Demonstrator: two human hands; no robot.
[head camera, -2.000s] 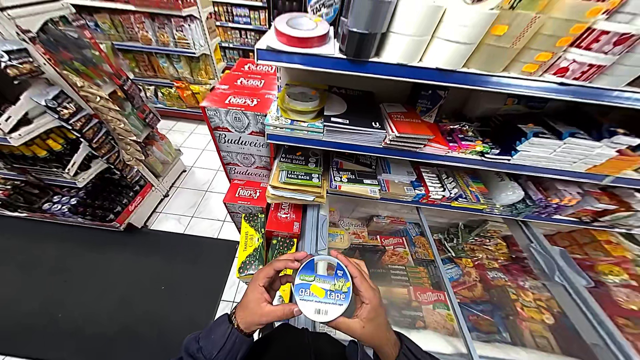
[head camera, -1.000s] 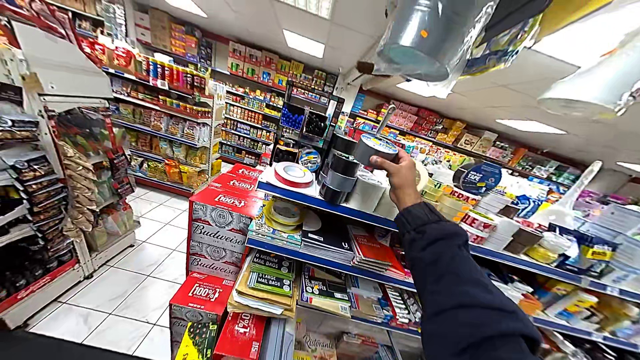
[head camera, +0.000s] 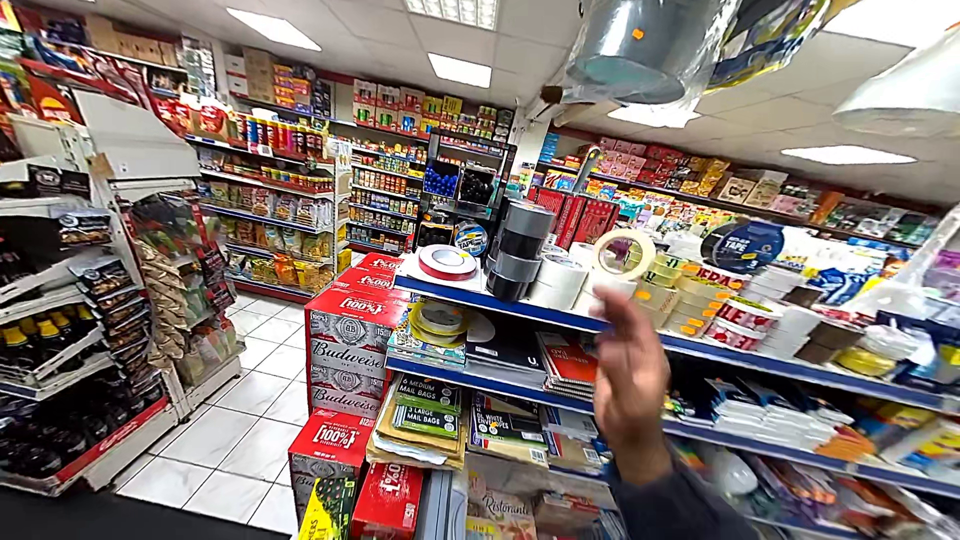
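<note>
My right hand (head camera: 631, 379) is raised in front of the shelf, blurred, with nothing seen in it. Just above its fingertips a cream masking tape roll (head camera: 624, 255) stands on edge among other tapes. To its left are stacked grey and black duct tape rolls (head camera: 517, 251) and white tape rolls (head camera: 559, 281). A red and white tape roll (head camera: 448, 262) lies flat at the shelf's left end. A blue-labelled tape roll (head camera: 470, 238) is behind it. Further right are clear and printed packing tapes (head camera: 694, 306) and a dark blue tape roll (head camera: 742, 246). My left hand is out of view.
The shelf's blue edge (head camera: 510, 304) runs across the middle. Below lie mail bags (head camera: 426, 409) and notebooks (head camera: 502, 349). Budweiser boxes (head camera: 349, 352) stand at its left end, beside the tiled floor (head camera: 225, 442). Wrapped goods (head camera: 637, 52) hang overhead.
My right hand has let go of the grey tape roll it held one second ago and has come down and back from the stack. Earliest, both hands held a round tape pack.
</note>
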